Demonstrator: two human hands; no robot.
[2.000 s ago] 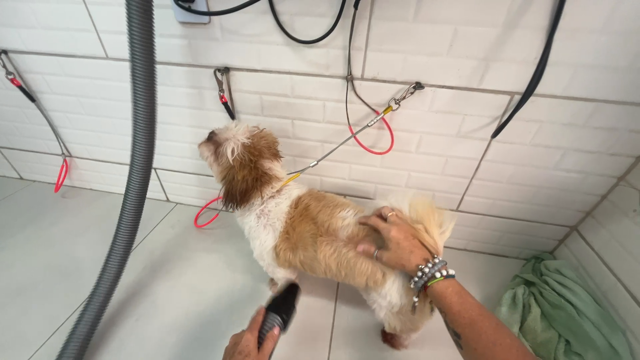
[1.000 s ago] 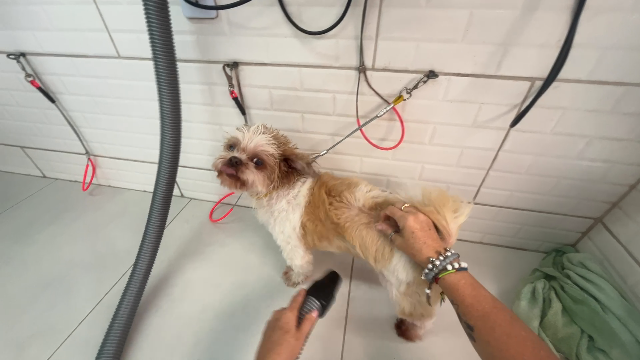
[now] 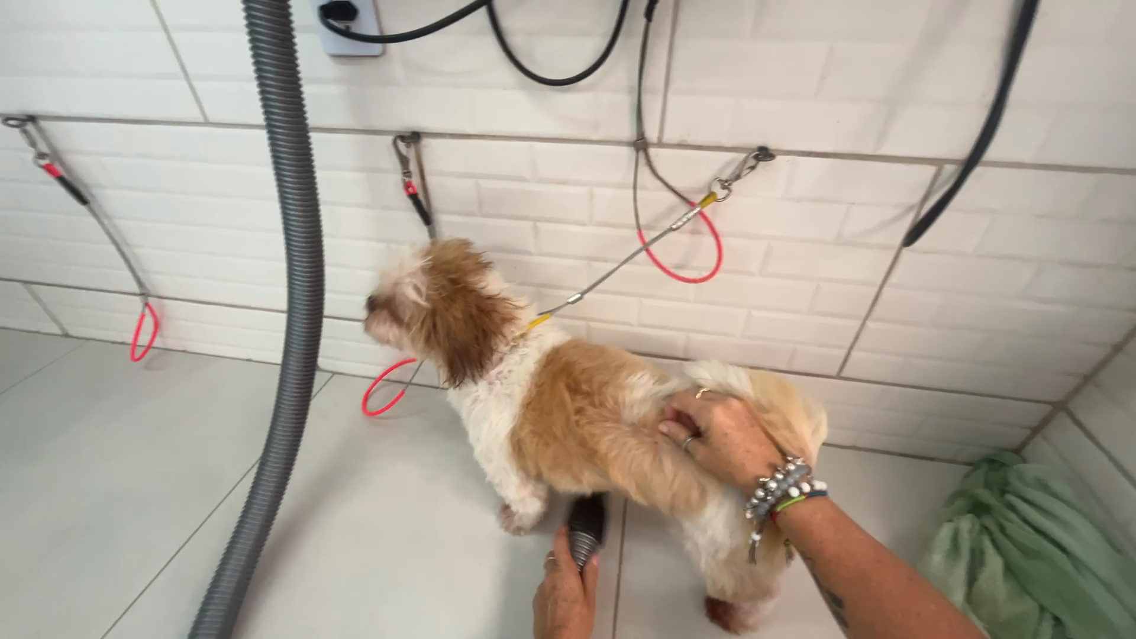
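Observation:
A small white and tan dog (image 3: 577, 417) with damp-looking fur stands side-on, its head to the left. A thin grey tether (image 3: 612, 271) with yellow ends runs from its neck to a wall hook. At the bottom centre, my left hand (image 3: 565, 590) grips a black dryer nozzle (image 3: 587, 524) on a ribbed hose end, its tip at the dog's belly. My right hand (image 3: 723, 435), with rings and beaded bracelets, rests on the dog's hindquarters with its fingers curled in the fur; whether it pinches the fur is unclear.
A thick grey ribbed hose (image 3: 302, 266) hangs at the left. Several tethers with red loops (image 3: 145, 331) hang along the white tiled wall (image 3: 550, 213). A green towel (image 3: 1021, 550) lies bunched in the right corner. Black cables (image 3: 559, 82) hang above.
The dog, facing the camera one second ago, has turned its head to the left. The nozzle has moved from in front of the dog to under its belly. My right hand stays on its hindquarters.

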